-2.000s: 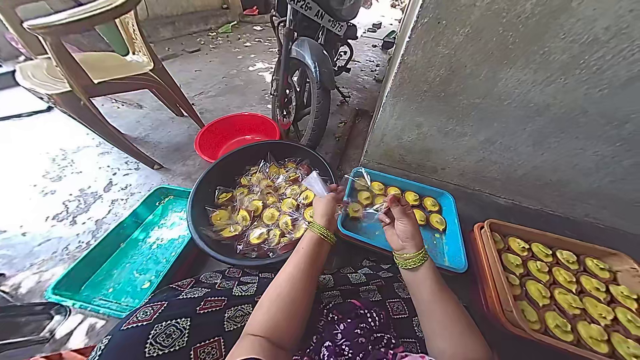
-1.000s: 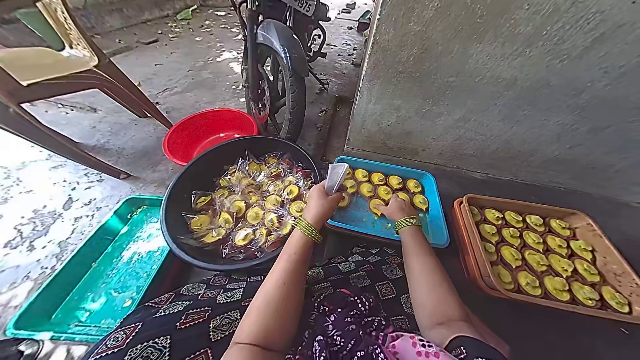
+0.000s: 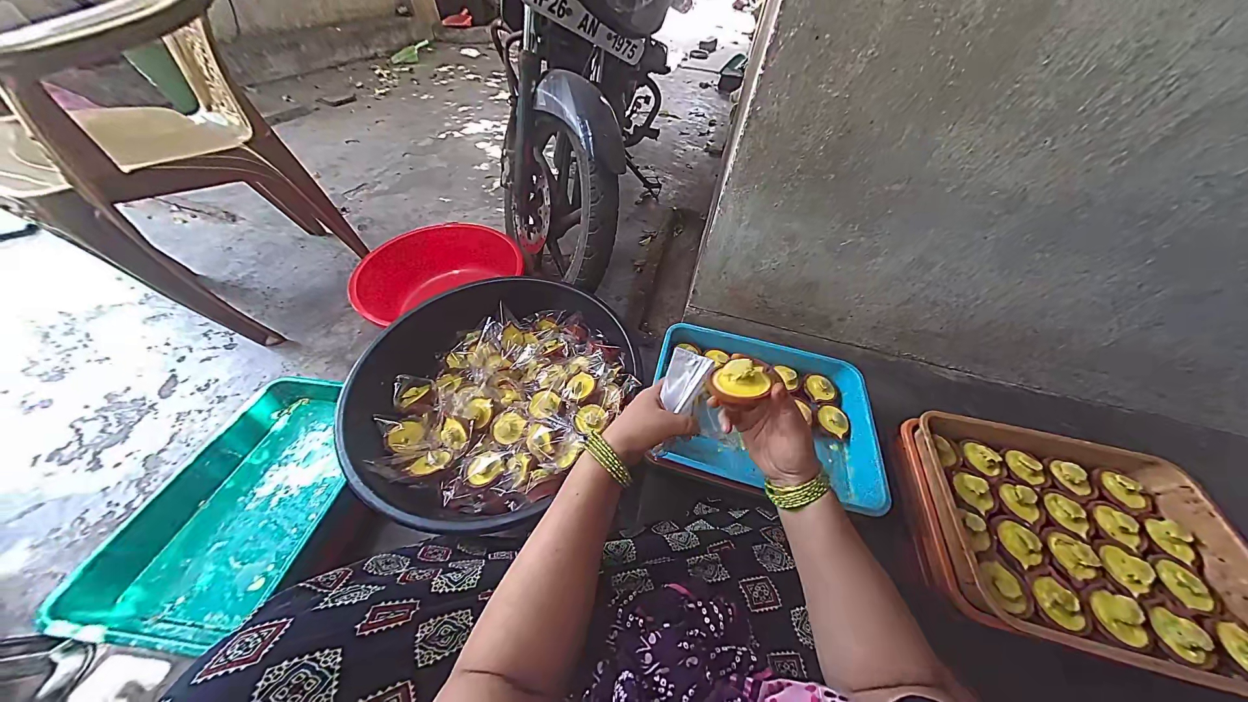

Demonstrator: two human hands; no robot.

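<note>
My left hand (image 3: 651, 425) grips a bunch of clear plastic bags (image 3: 686, 380) above the left edge of the blue tray (image 3: 858, 468). Beside it my right hand (image 3: 775, 434) holds up a small round clay-coloured cup with a yellow top (image 3: 741, 381). More yellow-topped pieces (image 3: 832, 420) lie in the blue tray, partly hidden by my hands. To the left, a large dark tub (image 3: 366, 429) holds many such pieces wrapped in clear plastic (image 3: 508, 427). Rows of unwrapped yellow-topped pieces (image 3: 1075, 556) fill much of an orange-brown tray (image 3: 1185, 487) on the right.
A green tray (image 3: 210, 546) lies at the left, and a red basin (image 3: 439, 263) touches the tub's far side. Behind them stand a plastic chair (image 3: 166, 136) and a motorcycle (image 3: 575, 146). A grey wall (image 3: 985, 195) rises behind the blue tray.
One second ago my right hand was down among the pieces in the blue tray; it has come up holding one, close to the bags in my left hand.
</note>
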